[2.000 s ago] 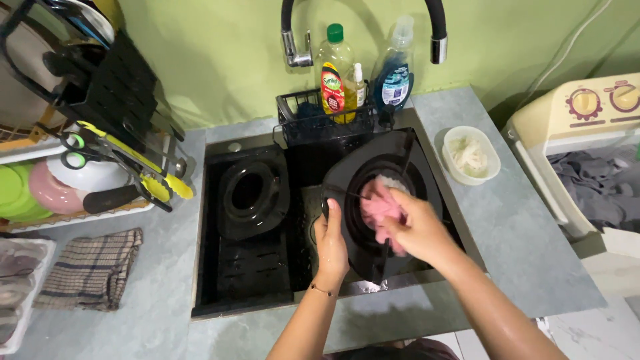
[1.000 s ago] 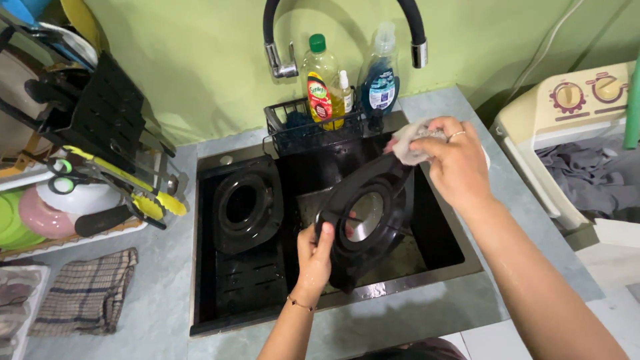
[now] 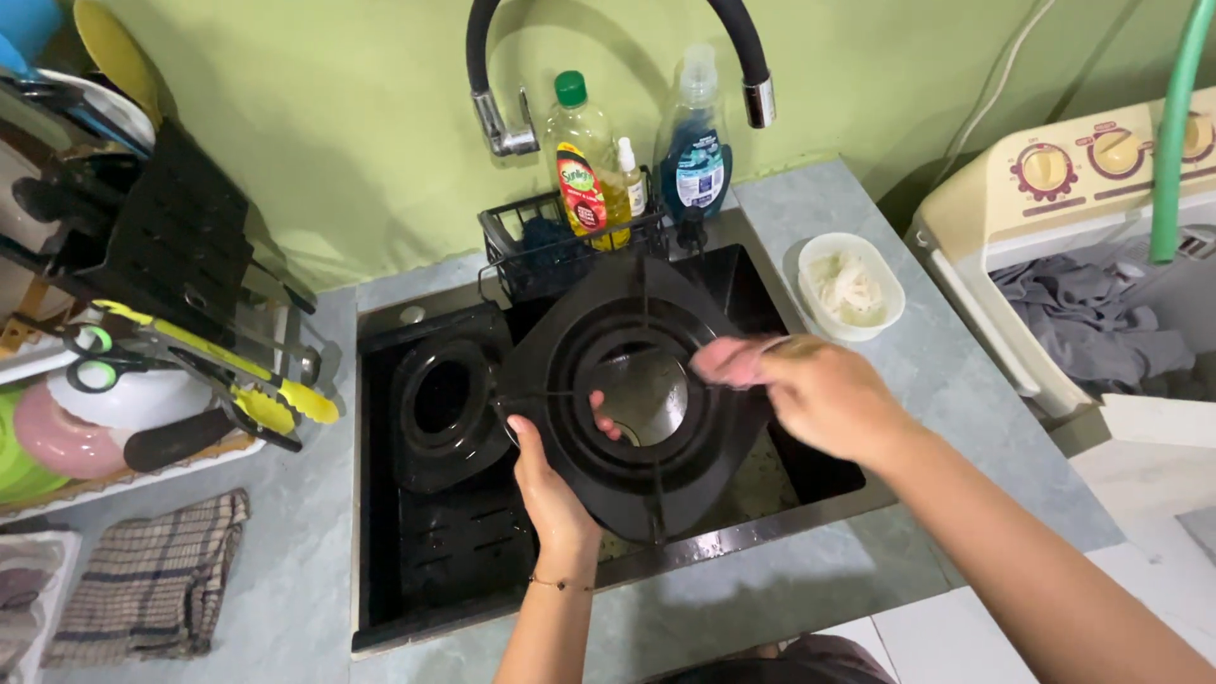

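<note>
My left hand point(image 3: 560, 489) grips the lower left edge of a black square stove burner plate point(image 3: 617, 499) with a round central hole; some of its fingertips show through the hole. The plate is held tilted above the right side of a black sink. In my right hand point(image 3: 822, 389) is a pink cloth or sponge point(image 3: 736, 362), somewhat blurred, against the plate's right side. A second black burner plate point(image 3: 423, 451) rests in the left part of the sink.
A white tub point(image 3: 889, 318) with pale mesh stands right of the sink. Behind are a wire caddy point(image 3: 532, 271), a dish soap bottle point(image 3: 587, 180), a blue bottle point(image 3: 696, 157) and a black faucet point(image 3: 741, 38). A dish rack point(image 3: 161, 456) and checked cloth point(image 3: 152, 579) lie left; a washing machine point(image 3: 1026, 228) stands right.
My right hand has moved from the plate's upper right corner down to its right side. The plate, seen steeply tilted a second ago, now faces the camera more.
</note>
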